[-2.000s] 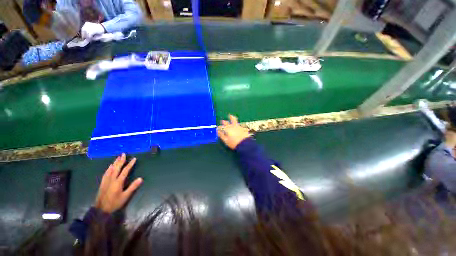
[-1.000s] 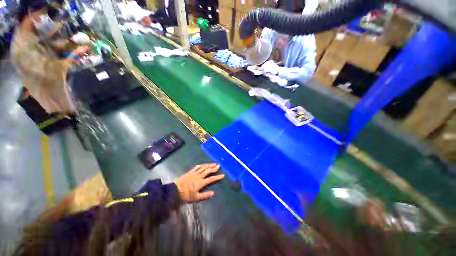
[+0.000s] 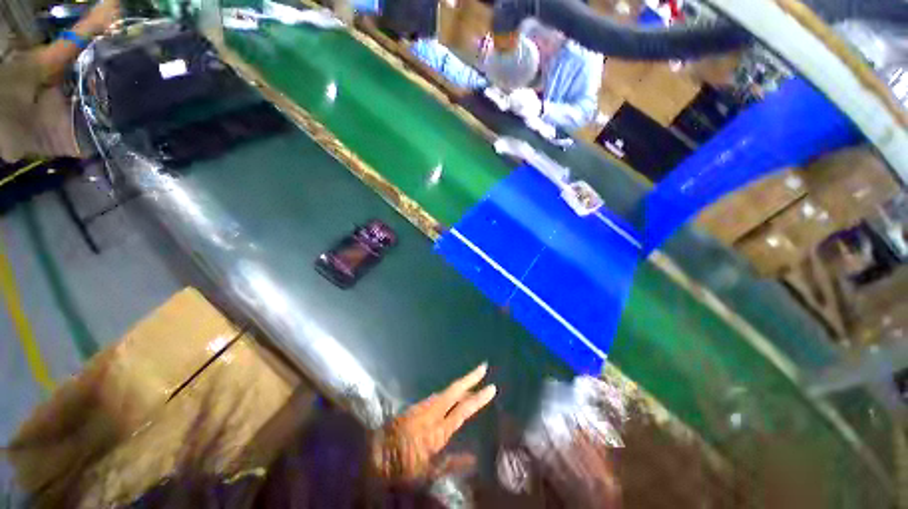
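Note:
My left hand (image 3: 438,423) is over the dark green bench at the bottom, fingers apart and pointing up and right. My right hand (image 3: 582,465) is blurred at the bottom edge. It holds a blurred bagged unit (image 3: 580,410) in clear shiny plastic; its inner parts cannot be made out. Some clear plastic also shows just below my left hand. Another white square unit (image 3: 581,198) lies at the far edge of the blue corrugated sheet (image 3: 543,260), its pale lead trailing to the upper left.
A smartphone (image 3: 355,253) lies on the bench (image 3: 289,214). The green conveyor belt (image 3: 398,124) runs beyond the worn rail. A cardboard box (image 3: 149,383) is at lower left, a black case (image 3: 164,84) at upper left. A blue divider (image 3: 747,159) stands behind. A person works opposite.
The view has shifted. My right hand has come from over the belt at the right to the bench in front, with the bagged unit in it. My left hand stays over the bench, fingers spread.

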